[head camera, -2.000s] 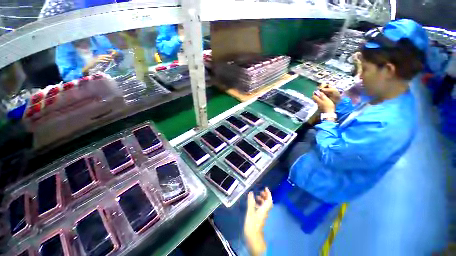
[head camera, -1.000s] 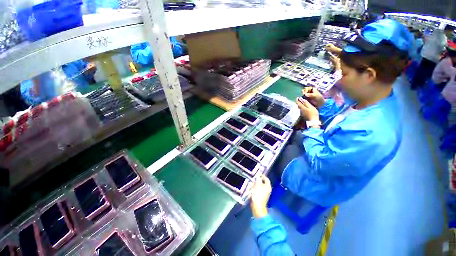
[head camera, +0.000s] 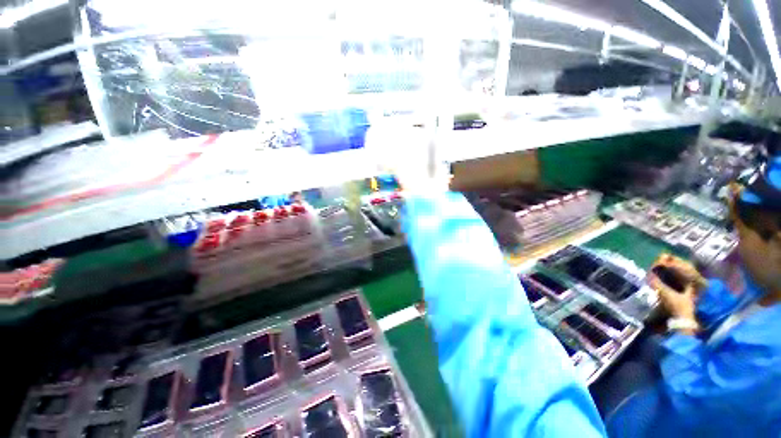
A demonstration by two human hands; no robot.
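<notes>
My right arm in a blue sleeve reaches up from the bottom right to the white shelf. My right hand (head camera: 420, 178) is small, blurred and washed out by glare at the shelf's front edge by the post, so its fingers and anything in them cannot be made out. My left hand is not in view. A clear blister tray (head camera: 287, 385) of dark, pink-edged phones lies at the lower left. A second phone tray (head camera: 627, 322) lies to the right, partly hidden behind my sleeve.
A blue bin (head camera: 334, 130) stands on the white shelf (head camera: 505, 135). Stacked trays with red parts (head camera: 257, 248) stand behind the near tray, and another tray stack (head camera: 548, 218) is at the back right. A person in blue (head camera: 728, 368) sits at the right with both hands raised.
The view has swung up and to the left. My right hand has moved from beside the second phone tray up to the shelf, and its sleeve now crosses the middle of the view.
</notes>
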